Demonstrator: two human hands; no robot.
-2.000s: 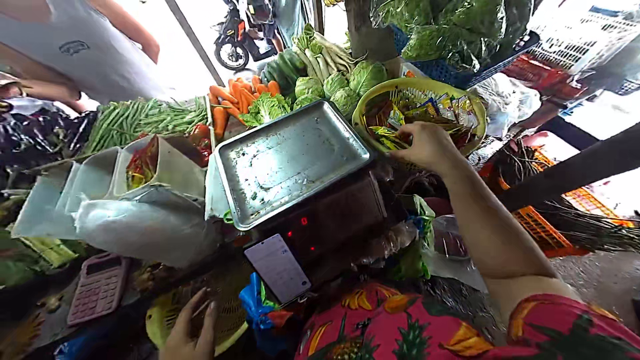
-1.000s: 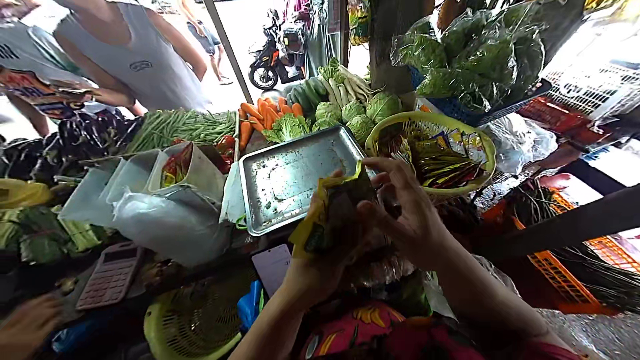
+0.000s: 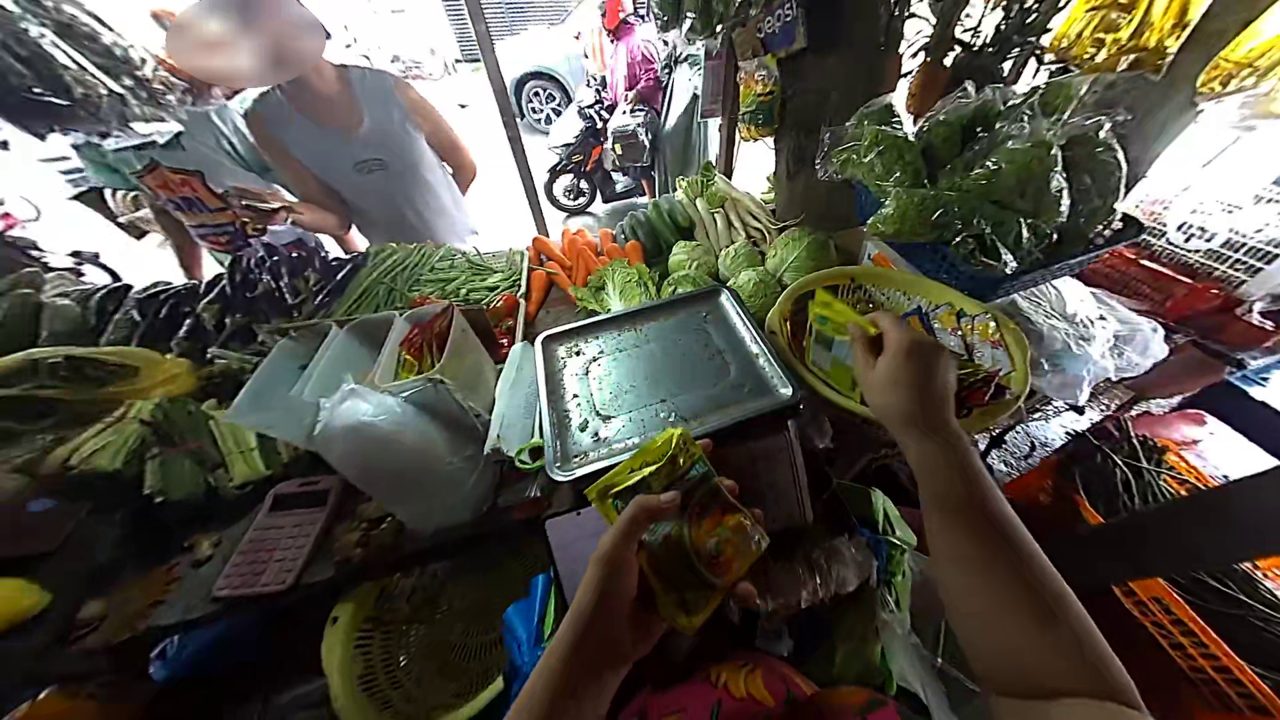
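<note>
My left hand [image 3: 640,570] grips a yellow printed packet [image 3: 690,535] below the metal scale tray [image 3: 665,375]. My right hand [image 3: 905,380] pinches a yellow-green sachet [image 3: 832,345] over the yellow plastic basket [image 3: 1012,335], which holds several other small sachets. The scale tray bears only specks and smears and lies just left of that basket. Under the packet, a phone [image 3: 575,545] is partly hidden by my left hand and forearm.
Carrots [image 3: 585,258], cabbages [image 3: 800,255] and green beans [image 3: 430,275] lie behind the tray. Plastic containers [image 3: 350,350] and a pink calculator [image 3: 280,535] are at left. An orange crate [image 3: 1190,630] stands at lower right. Two people [image 3: 375,150] stand across the stall.
My right hand has moved from the packet back over the basket and now holds a sachet. The packet stays in my left hand. Two seconds ago my left hand was low and without the packet.
</note>
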